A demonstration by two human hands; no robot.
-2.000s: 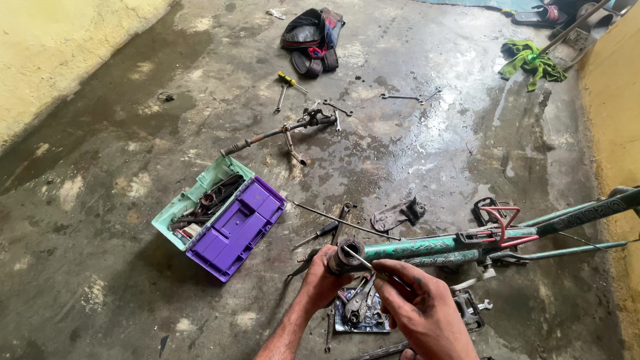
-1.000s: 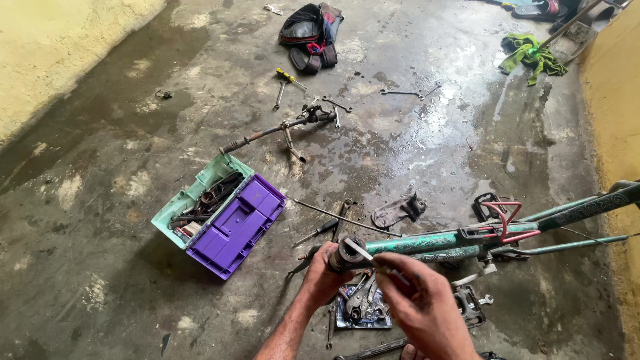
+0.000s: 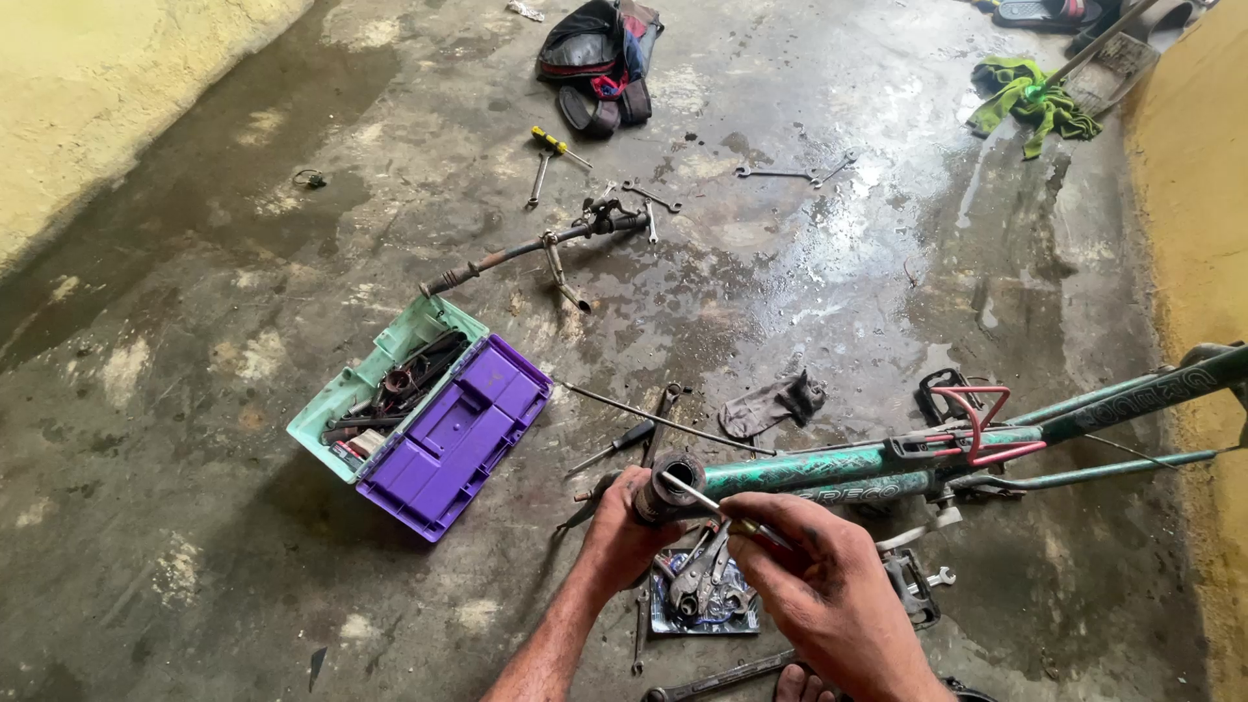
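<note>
My left hand [image 3: 629, 531] is wrapped around the head tube [image 3: 666, 499] of a green bicycle frame [image 3: 809, 470] at the lower middle. In my right hand [image 3: 814, 565] is a thin metal rod-like tool [image 3: 694, 492], pinched between thumb and fingers, its tip at the open mouth of the head tube; whether it touches inside cannot be told. Below my hands lie locking pliers [image 3: 697, 580] on a small tray [image 3: 704, 622]. A screwdriver with a dark handle [image 3: 624, 441] lies just beyond my left hand.
An open toolbox with a purple lid [image 3: 456, 434] holds dark tools at the left. Beyond it are a bicycle handlebar [image 3: 526, 249], wrenches [image 3: 775, 174], a yellow screwdriver [image 3: 549, 140] and a backpack [image 3: 595, 63]. Near the frame are a grey cloth [image 3: 760, 408] and a pedal [image 3: 912, 590].
My right hand has shifted slightly, and the tool in it lies at a somewhat different angle at the head tube. My left hand keeps its hold on the tube.
</note>
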